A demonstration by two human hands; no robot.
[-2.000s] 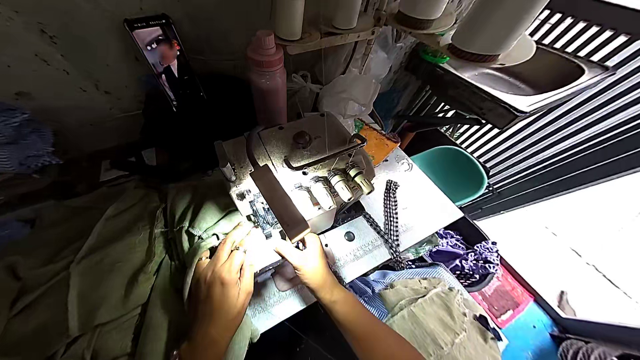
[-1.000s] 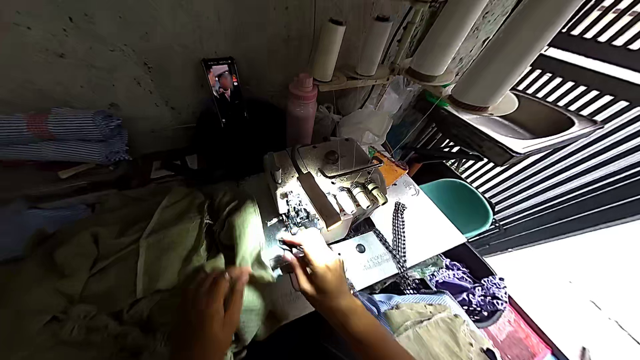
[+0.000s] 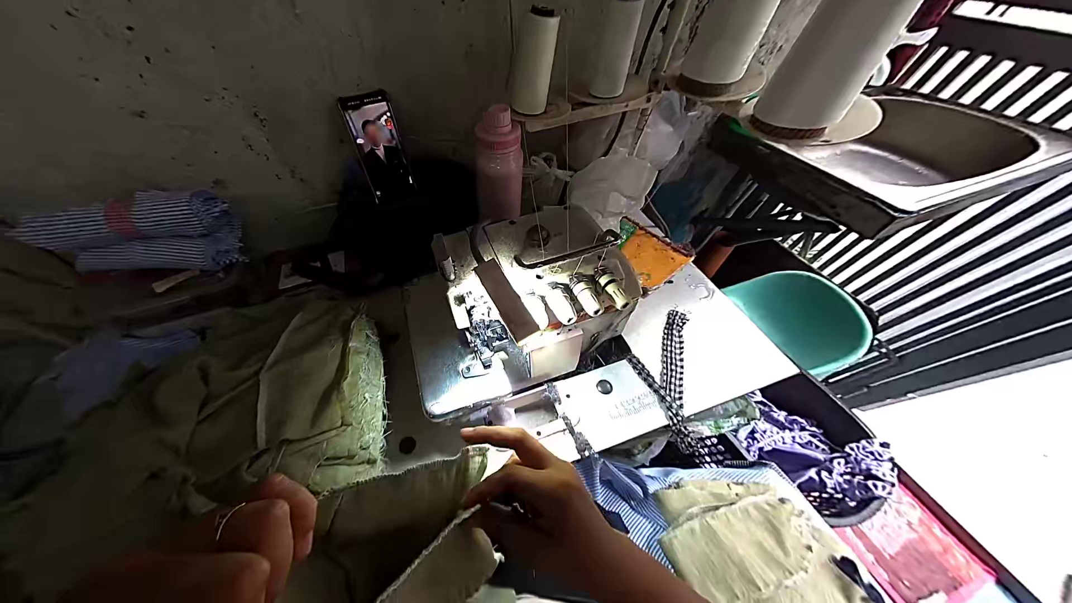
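Observation:
In my right hand [image 3: 536, 494] is the stitched edge of an olive-green cloth piece [image 3: 394, 502], pinched between thumb and fingers below the sewing machine. My left hand [image 3: 243, 544], with a thin ring on one finger, is at the lower left by the same cloth; its fingers are curled and partly blurred, and its hold is hard to make out. The overlock sewing machine [image 3: 544, 276] stands beyond my hands, its lamp lighting the presser foot [image 3: 479, 362]; the cloth is apart from the foot. More olive-green fabric [image 3: 310, 385] lies heaped left of the machine.
Thread cones [image 3: 536, 63] stand above the machine. A pink bottle [image 3: 499, 167] and a phone [image 3: 377, 151] are behind it. To the right are a checkered strip [image 3: 672, 360], cut cloth pieces [image 3: 737, 536], a teal plastic seat [image 3: 796, 322] and a metal sink [image 3: 938, 142]. Striped rolls [image 3: 159, 222] lie left.
My right hand has moved away from the presser foot, toward me, with the cloth edge in its fingers. The cloth now shows stitched edges below the machine.

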